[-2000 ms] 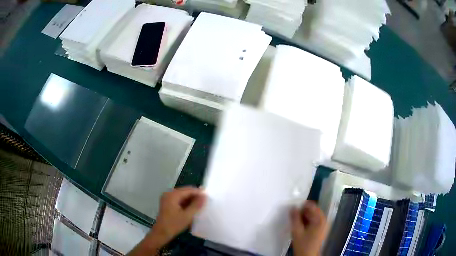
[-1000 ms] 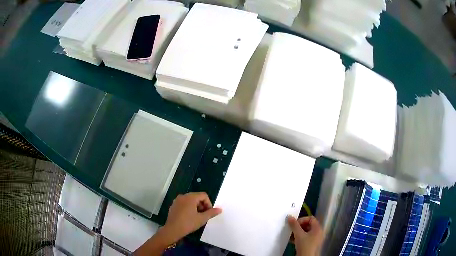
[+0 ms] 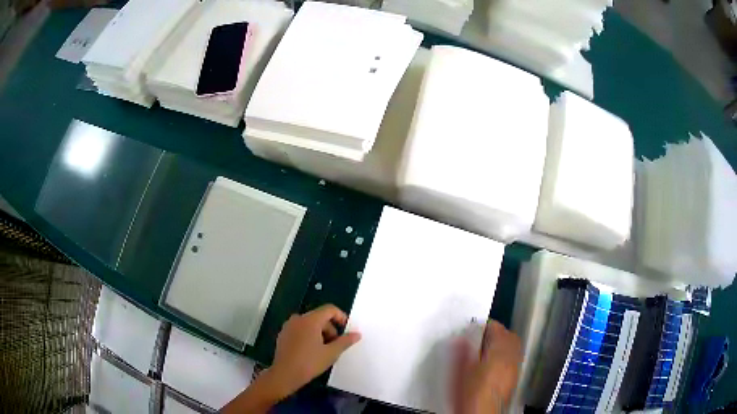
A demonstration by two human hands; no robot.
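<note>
A white backsheet (image 3: 412, 295) lies flat on the green table in front of me, with a small dark mark near its right edge. My left hand (image 3: 311, 352) is at its left edge, with thumb and finger touching the edge. My right hand (image 3: 489, 368) is over its lower right part and partly blurred. Whether the right fingers grip the sheet cannot be told. What lies under the sheet is hidden.
A grey-white sheet pile (image 3: 230, 259) with two dots lies left. Backsheets (image 3: 327, 73) and film piles (image 3: 481, 137) stand behind. A phone (image 3: 224, 59) rests on a pile. Cell strings (image 3: 594, 348) are at right, a wire rack (image 3: 156, 368) lower left, offcut chips (image 3: 344, 254) between.
The white sheet has come down from above the table and now lies flat. My right hand has moved inward from the sheet's right edge onto its surface. My left hand stays at the left edge.
</note>
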